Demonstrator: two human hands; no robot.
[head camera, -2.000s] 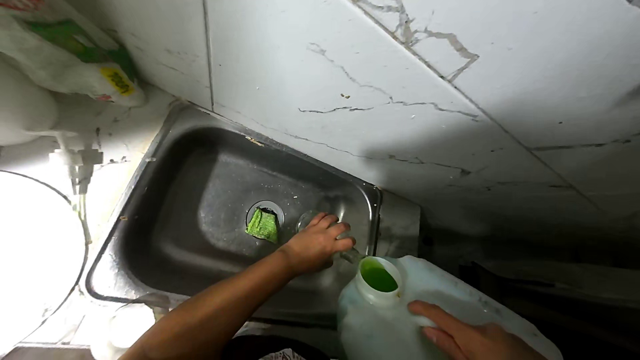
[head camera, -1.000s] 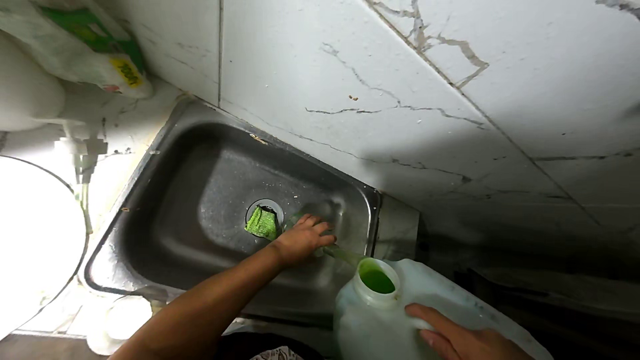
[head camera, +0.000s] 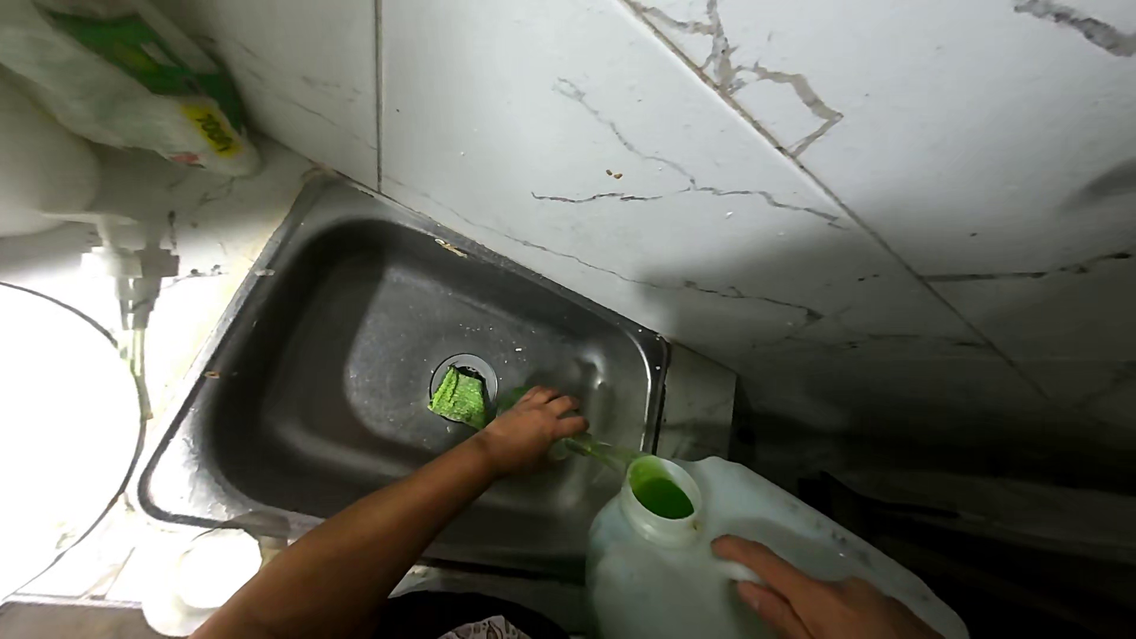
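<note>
My right hand (head camera: 808, 590) rests on a large translucent plastic jug (head camera: 763, 541), its fingers at the handle. The jug tilts over the sink's right edge, and green liquid shows in its open mouth (head camera: 661, 493). A thin greenish stream (head camera: 608, 453) runs from the mouth toward my left hand (head camera: 532, 430). That hand is over the metal sink (head camera: 293, 417), fingers curled around what looks like a clear container, mostly hidden. A green scouring pad or cloth (head camera: 459, 397) lies on the drain (head camera: 484, 366), just left of the hand.
A marble-patterned tile wall (head camera: 532, 160) rises behind the sink. At the left stand a white and green plastic package (head camera: 160, 80), a white pump dispenser (head camera: 124, 257) and a bright round surface (head camera: 62, 426). A white container (head camera: 209, 568) sits at the sink's near edge.
My left hand has moved slightly left and away from the jug's mouth since the earliest frame. A greenish stream from the mouth shows more plainly now.
</note>
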